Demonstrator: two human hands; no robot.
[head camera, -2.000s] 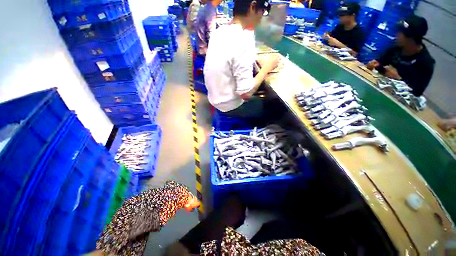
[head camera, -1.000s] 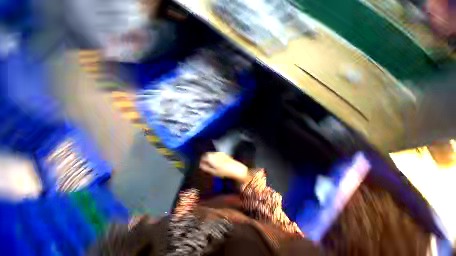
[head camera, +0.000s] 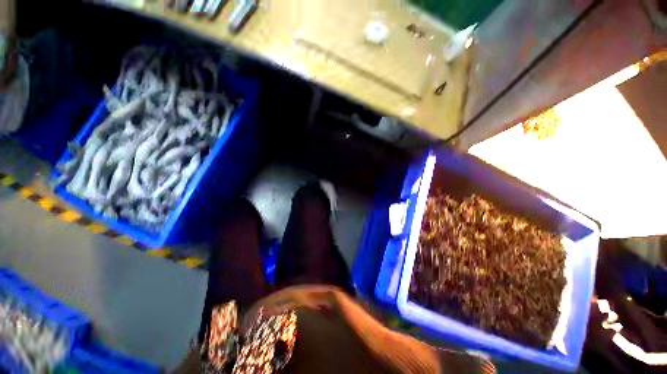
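Neither of my hands shows; patterned sleeve fabric lies at the bottom edge over my lap. A blue crate (head camera: 191, 196) at the left holds heaped pale grey limbs (head camera: 139, 157). A blue bin with a white liner (head camera: 505, 337) at the right is full of small copper-brown slivers (head camera: 486, 270). On the tan bench (head camera: 329, 33) are a round white piece (head camera: 376, 31), a white squeeze bottle (head camera: 459, 42) lying near the right end, a thin stick (head camera: 358, 69) and a few small dark parts (head camera: 415, 30).
Several grey limbs (head camera: 241, 13) lie on the bench at the top edge. A grey metal box (head camera: 526, 55) with a brightly lit surface (head camera: 585, 161) stands at the right. Another blue crate (head camera: 44, 303) is at lower left, beyond yellow-black floor tape (head camera: 66, 213).
The view has swung right and down. The sliver bin and lit surface now show clearly. The pale hand seen low in the middle a second ago is out of view.
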